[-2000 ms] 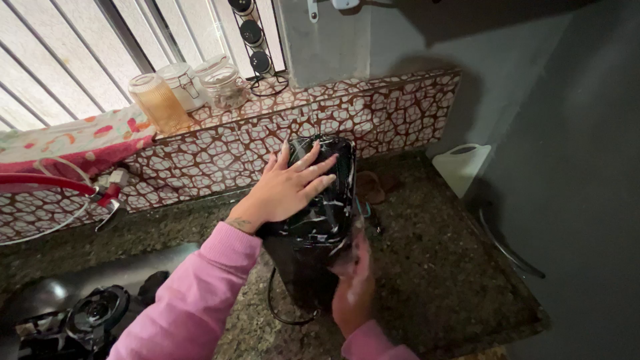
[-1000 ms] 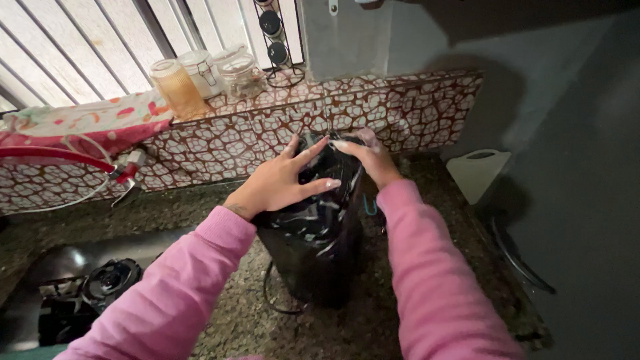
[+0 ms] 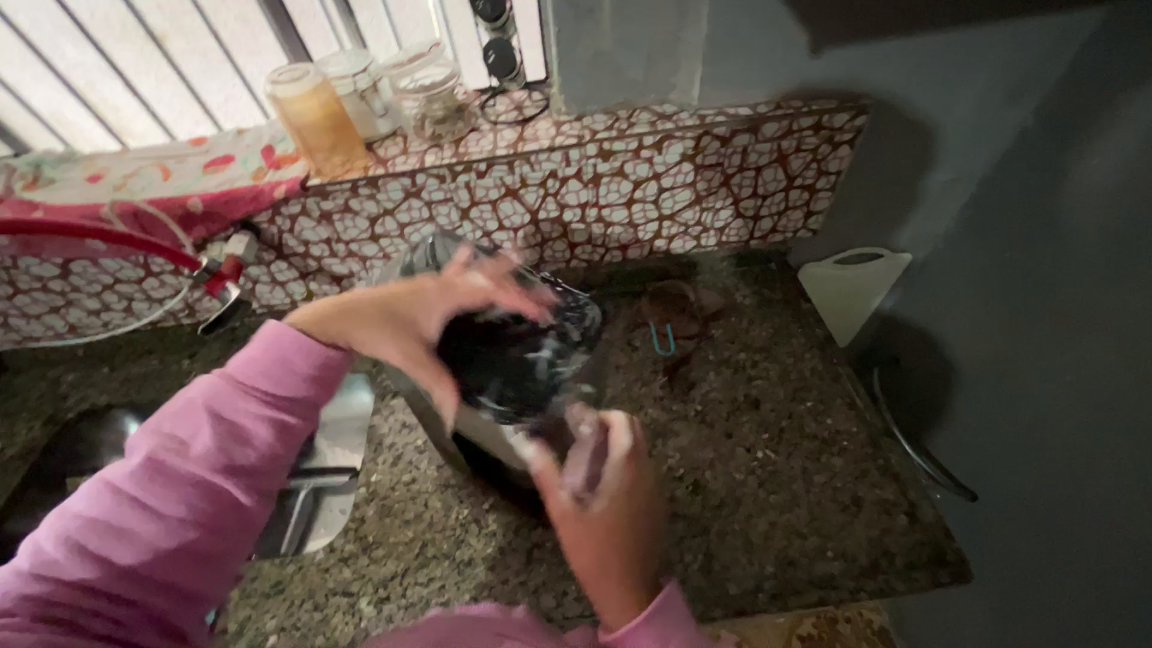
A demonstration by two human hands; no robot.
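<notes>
A black, box-shaped appliance [image 3: 517, 364] stands tilted on the speckled granite countertop [image 3: 765, 468], with white suds on its upper face. My left hand [image 3: 432, 315] is spread over the far left part of that face, thumb apart from the fingers. Close to the near right corner, my right hand [image 3: 598, 477] holds a greyish sponge or cloth [image 3: 585, 454] between thumb and fingers. Both hands are blurred, and the lower part of the appliance is partly hidden by them.
A metal sink [image 3: 346, 450] lies at the left, behind my sleeve. A red hose [image 3: 108, 232] and a tap [image 3: 225, 279] are above it. Glass jars [image 3: 427, 99] stand on the tiled ledge. A pale cutting board [image 3: 855, 283] leans at the right, past the counter's edge.
My right hand has moved from the far edge of the appliance's top to its near right side. The appliance now leans differently. The view has shifted.
</notes>
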